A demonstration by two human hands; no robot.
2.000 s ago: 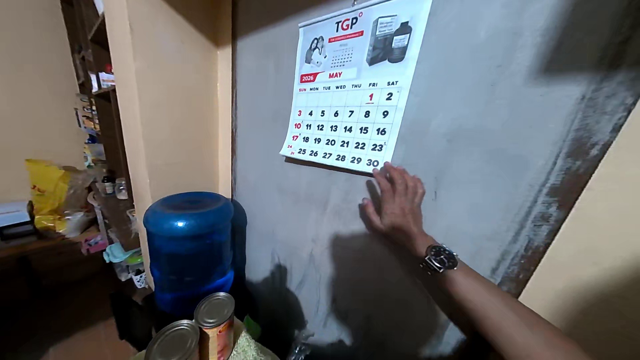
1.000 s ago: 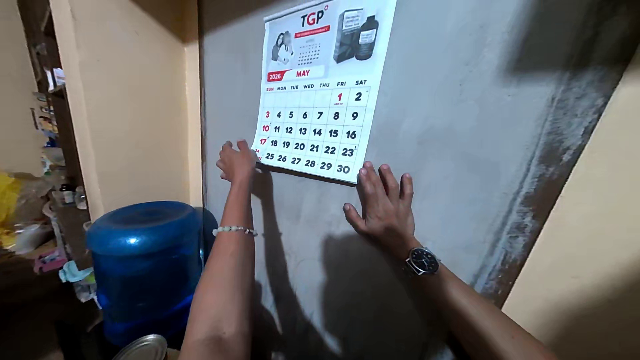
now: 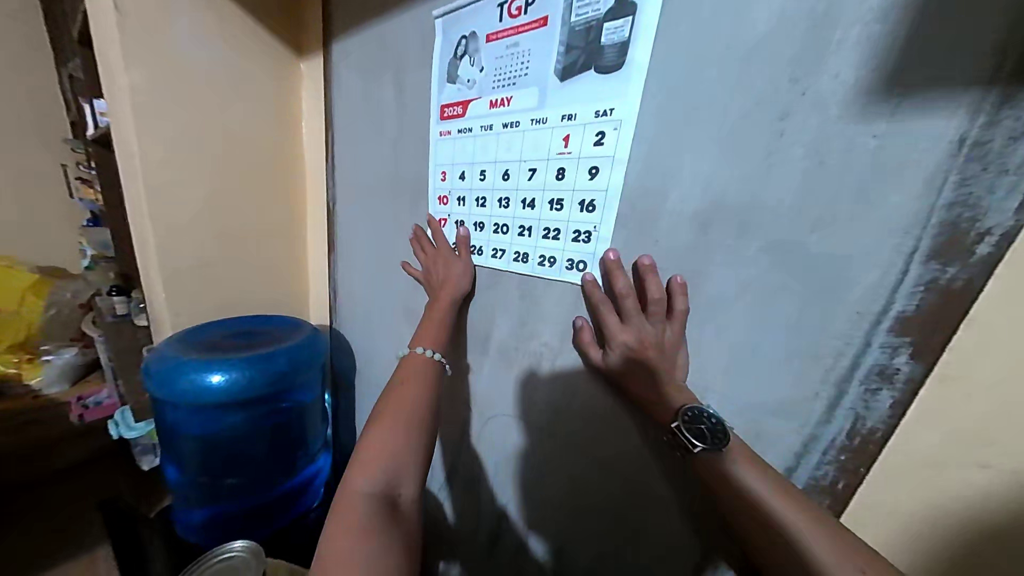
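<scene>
A paper wall calendar (image 3: 524, 176) showing May 2026 hangs on a grey wall, its top running out of view. My left hand (image 3: 442, 264) lies with spread fingers over its lower left corner, the fingertips on the paper. At the lower right corner is my right hand (image 3: 638, 320), palm toward the wall, fingers apart, the index fingertip at the sheet's edge. Neither hand grips anything. A beaded bracelet (image 3: 426, 353) is on the left wrist and a wristwatch (image 3: 701, 428) with a dark dial on the right.
A large blue water container (image 3: 240, 424) stands at the lower left, beside the wall. Below it shows the metal top of a can (image 3: 228, 560). Farther left are a shelf with small items and a yellow plastic bag (image 3: 24, 320). A cream-coloured pillar (image 3: 216, 160) adjoins the grey wall.
My left hand, out of view two seconds ago, was beside the calendar's lower left corner one second ago and now lies over it with fingers spread. My right hand stays near the lower right corner.
</scene>
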